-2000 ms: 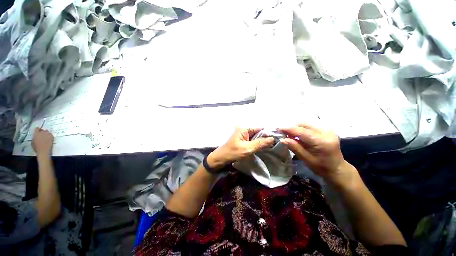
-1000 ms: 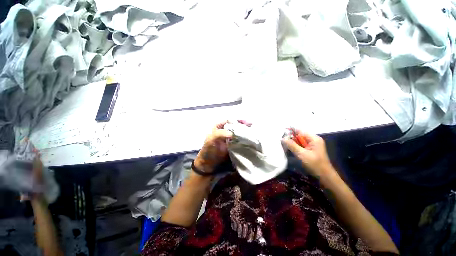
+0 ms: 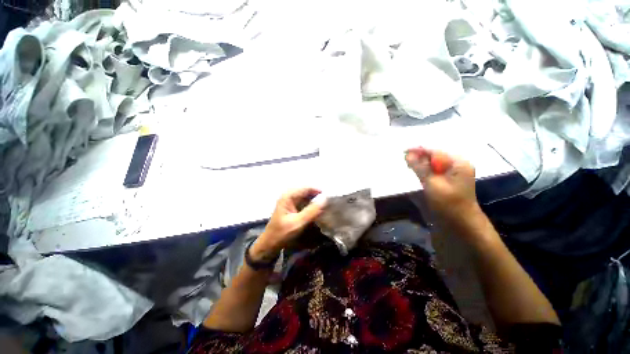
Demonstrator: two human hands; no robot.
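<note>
My left hand holds a small pale grey piece of garment, seemingly a cuff, between thumb and fingers just below the table's front edge. A dark button shows near its upper edge. My right hand is raised to the right, apart from the cloth, and closed around orange-red thread snips. The snips' blades cannot be made out. More pale cloth hangs below the table edge beside my left forearm.
A garment heap lies at the left of the white table, another at the right. A dark phone lies by a written paper sheet. Pale cloth hangs at lower left. A flat pale piece lies mid-table.
My right hand has moved up and right, away from the cloth. My left hand has shifted slightly left and down with the cloth. The neighbour's hand at left no longer shows; pale cloth is there.
</note>
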